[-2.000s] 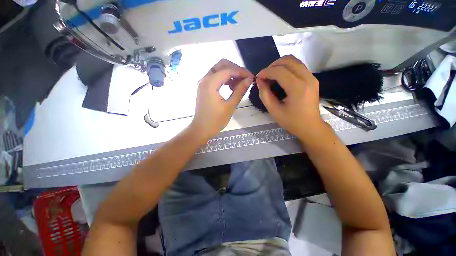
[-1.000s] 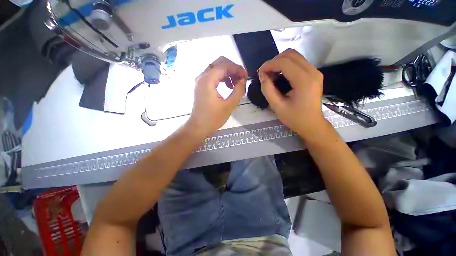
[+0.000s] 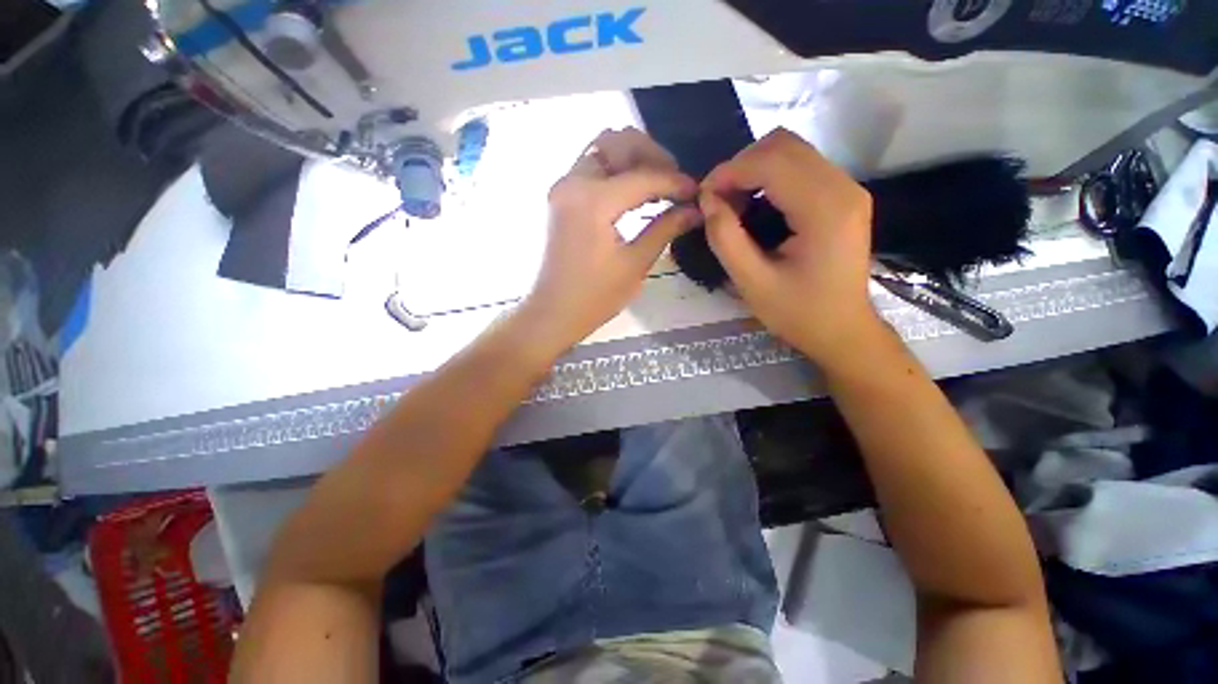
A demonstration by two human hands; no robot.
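Note:
My left hand (image 3: 617,227) and my right hand (image 3: 791,234) meet at the fingertips, right of the needle area. Thumbs and forefingers are pinched together on something very thin and dark, too small to make out clearly. A fuzzy black bundle (image 3: 955,214) lies behind and right of my right hand, partly hidden by it. Metal thread snips (image 3: 946,305) lie below the bundle, near the ruler strip. The white sewing machine head (image 3: 748,38) with "JACK" lettering stands behind my hands. Its grey-blue ribbed knob (image 3: 421,185) is left of my hands.
A dark grey panel with a white side (image 3: 257,227) lies left of the machine foot. A black flat strip (image 3: 688,120) lies behind my hands. Black-handled scissors (image 3: 1119,201) are far right. A ruler (image 3: 641,381) runs along the table edge. A red basket (image 3: 160,588) is lower left.
My fingertips were together two seconds ago, apart one second ago, and touch again now. My left hand has moved right, towards my right hand. The view has shifted slightly.

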